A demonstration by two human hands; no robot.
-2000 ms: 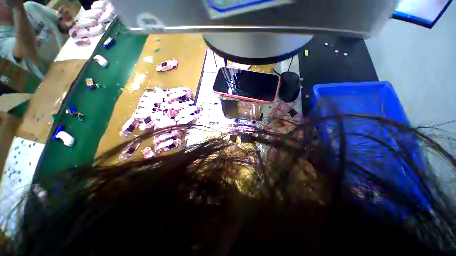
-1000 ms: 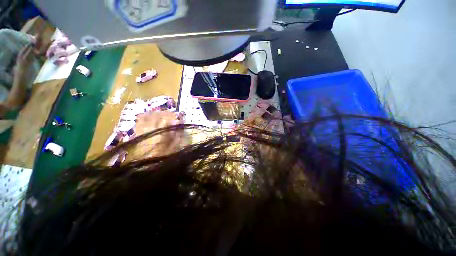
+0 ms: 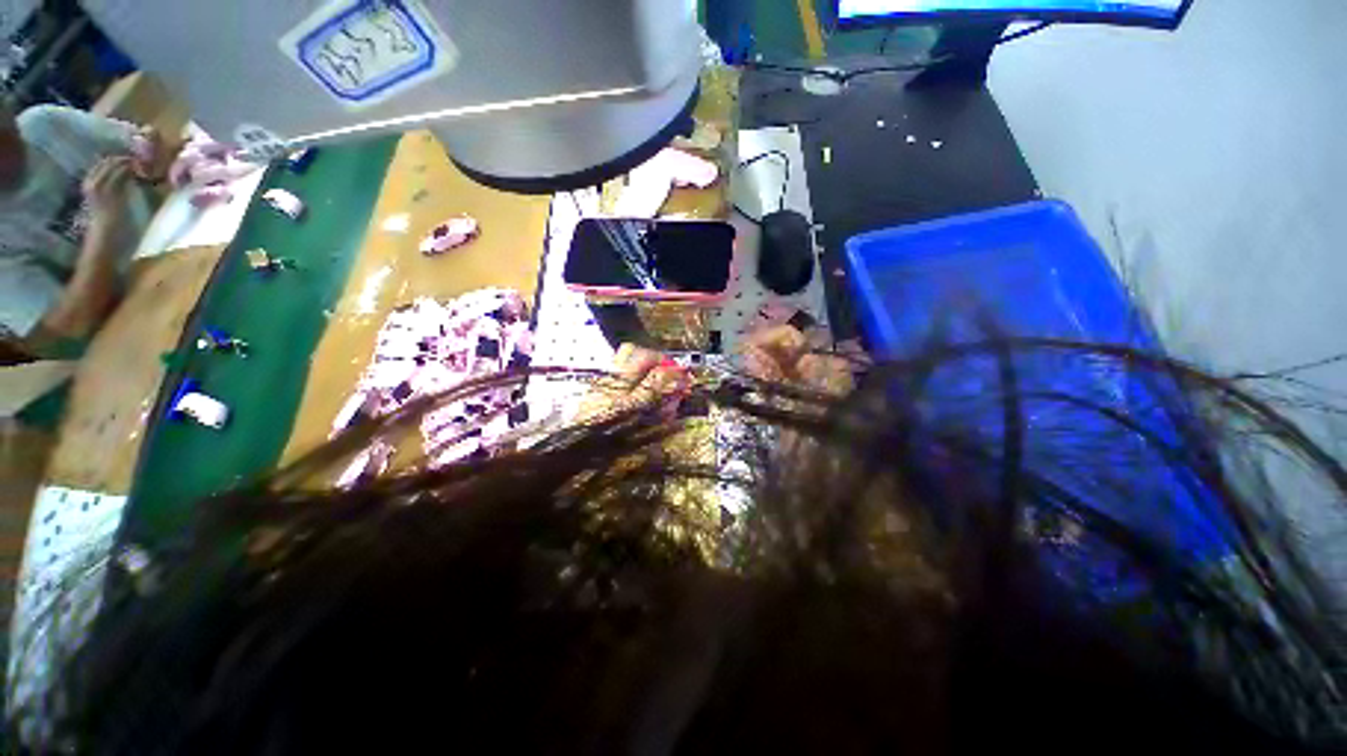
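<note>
My left hand [image 3: 632, 381] is at the marking fixture just below the phone, its fingers bent, partly hidden by hair; a small reddish spot shows at its fingertips. My right hand [image 3: 798, 359] is to its right, fingers curled, also partly covered by hair. Whether either hand holds a part cannot be told. The fixture [image 3: 715, 361] between them is mostly hidden. A pile of pink-white housings [image 3: 455, 362] with dark patches lies on the tan bench left of my hands. One single housing [image 3: 449, 234] lies above the pile.
A smartphone [image 3: 650, 256] and a black mouse [image 3: 786, 251] lie ahead. The grey machine head [image 3: 443, 74] hangs above. A blue bin [image 3: 975, 273] stands at right. The green belt [image 3: 303, 296] carries spaced parts at left. A person [image 3: 67, 236] sits beyond it. A monitor [image 3: 1019, 12] is top right.
My left hand has moved from over the housing pile to the fixture, beside my right hand. My right hand now shows more clearly. The view has shifted, with the machine head further left than two seconds ago.
</note>
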